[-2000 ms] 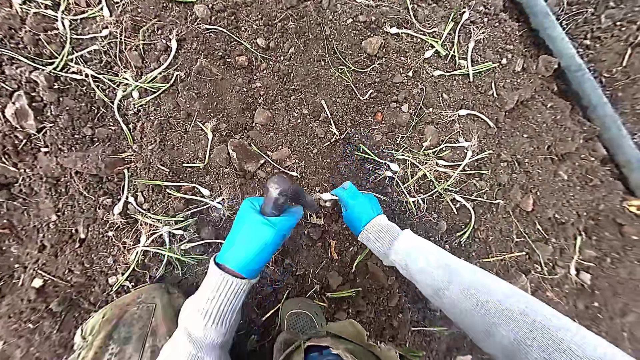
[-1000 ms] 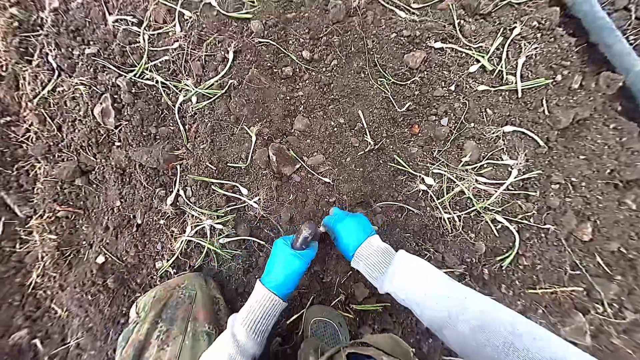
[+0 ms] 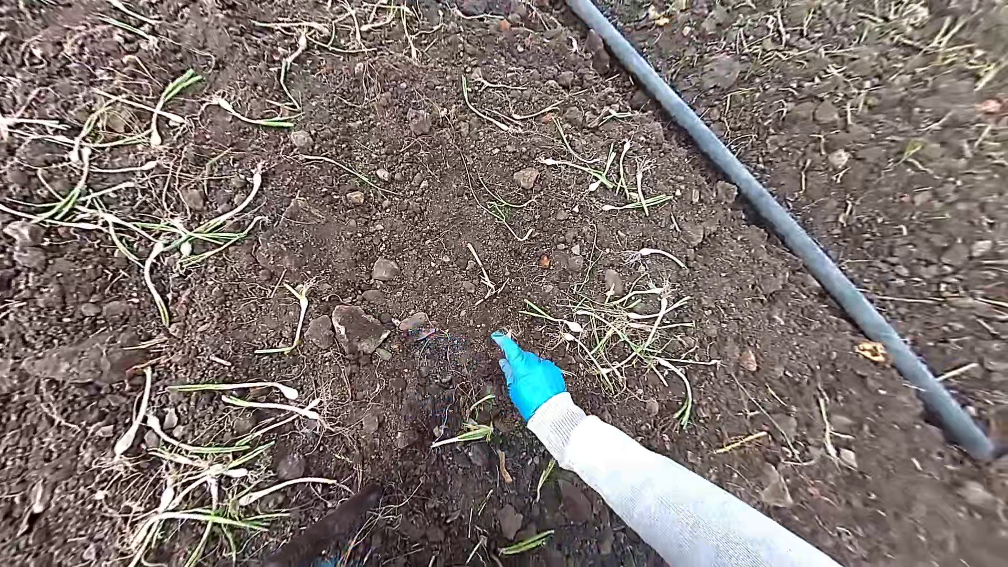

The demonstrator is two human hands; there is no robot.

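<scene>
My right hand [image 3: 529,376], in a blue glove, reaches over the soil just left of a loose pile of bulb seedlings [image 3: 630,327] with pale bulbs and green leaves. Its index finger points forward; whether anything small is between the fingers cannot be told. My left hand is out of view, apart from perhaps a trace of blue at the bottom edge. Beside that trace, a dark tool part [image 3: 335,526] shows at the lower left. A small green-leaved seedling [image 3: 466,435] lies below my right hand. Another pile of seedlings [image 3: 205,472] lies at the lower left.
A grey pipe or hose [image 3: 756,193] runs diagonally down the right side. More seedlings [image 3: 177,232] are strewn at the upper left. A stone [image 3: 358,329] sits left of my right hand, amid clods and smaller stones on dark soil.
My left hand has moved down out of clear view, together with the dark tool it held beside my right hand. My hands are now apart. The view has shifted.
</scene>
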